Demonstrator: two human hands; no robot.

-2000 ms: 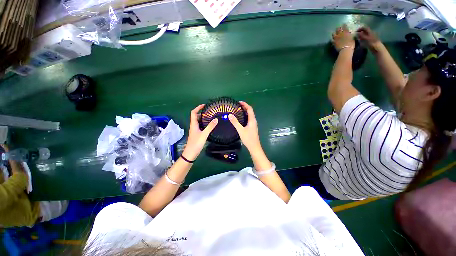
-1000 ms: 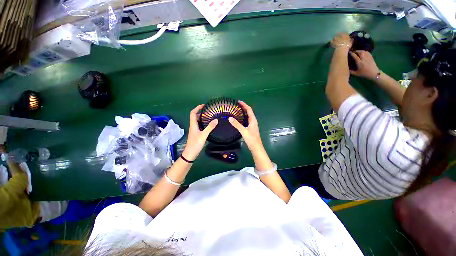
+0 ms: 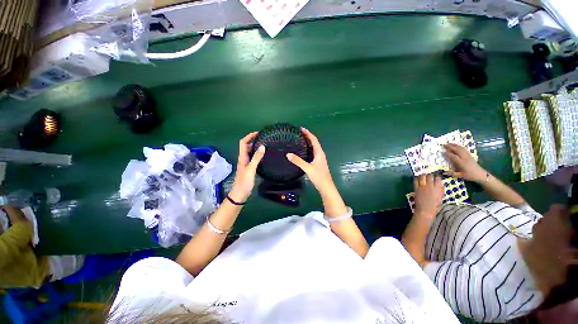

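Observation:
A black clip fan [image 3: 281,152] with a ribbed round grille faces up between my hands over the green belt. Its dark centre cap [image 3: 276,163] shows no shine. The clip base [image 3: 281,194], with a small orange mark, sticks out below the head towards me. My left hand [image 3: 249,163] holds the left rim, thumb on the front near the rim. My right hand [image 3: 314,159] holds the right rim, thumb on the front at the right. The fingers under the head are hidden.
A blue bin [image 3: 204,154] with crumpled clear bags stands left of my hands. Other fans [image 3: 135,106] lie at the left and far right [image 3: 471,62]. A neighbour [image 3: 485,253] at the right handles dotted sticker sheets [image 3: 431,155]. Stacked strips [image 3: 521,139] lie beyond. A raised shelf [image 3: 355,7] borders the back.
The orange glow and blue-white shine on my fan are gone. My left thumb has shifted outward. The left fans have moved right. The neighbour's hands left a fan and are now on sticker sheets.

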